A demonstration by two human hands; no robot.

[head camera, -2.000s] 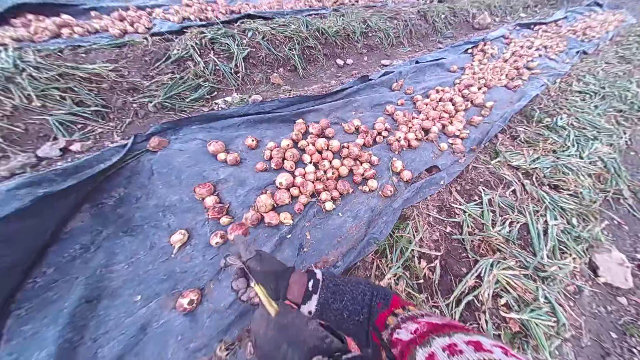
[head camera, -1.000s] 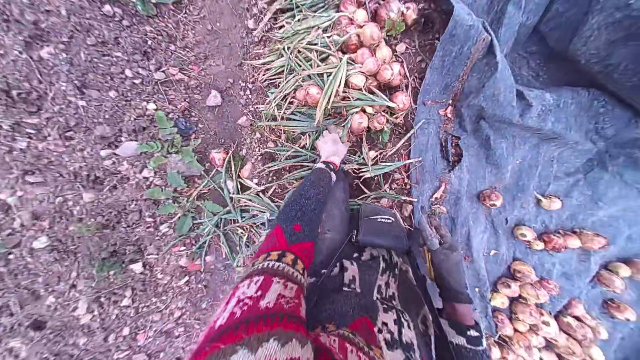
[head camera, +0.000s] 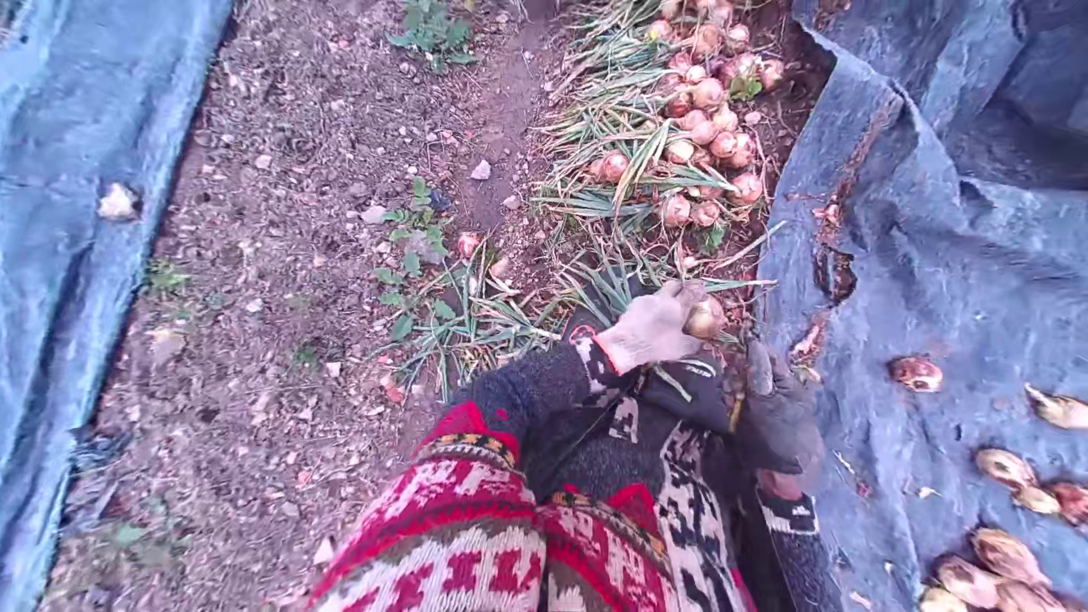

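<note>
My left hand (head camera: 653, 331), in a pale glove with a dark cuff, has its fingers around an onion bulb (head camera: 705, 318). Green onion leaves (head camera: 612, 289) lie at its upper left side, above my dark shoe. Just to the right, at the sheet's edge, is my right hand (head camera: 778, 416) in a dark grey glove. A thin yellow tool part (head camera: 735, 410) shows at its left side; the rest of the tool is hidden, and the grip on it is unclear.
Pulled onions (head camera: 705, 127) with green tops lie in a row on the soil ahead. A blue-grey sheet (head camera: 901, 476) with loose onions (head camera: 1003, 552) spreads at the right. Another sheet (head camera: 51, 340), bearing a stone (head camera: 118, 202), runs along the left. Weeds (head camera: 412, 255) and small stones dot the soil.
The view has turned from the onion-covered sheet to the soil strip. Since one second ago, my left hand has drawn back from the onion row toward my body and now holds an onion.
</note>
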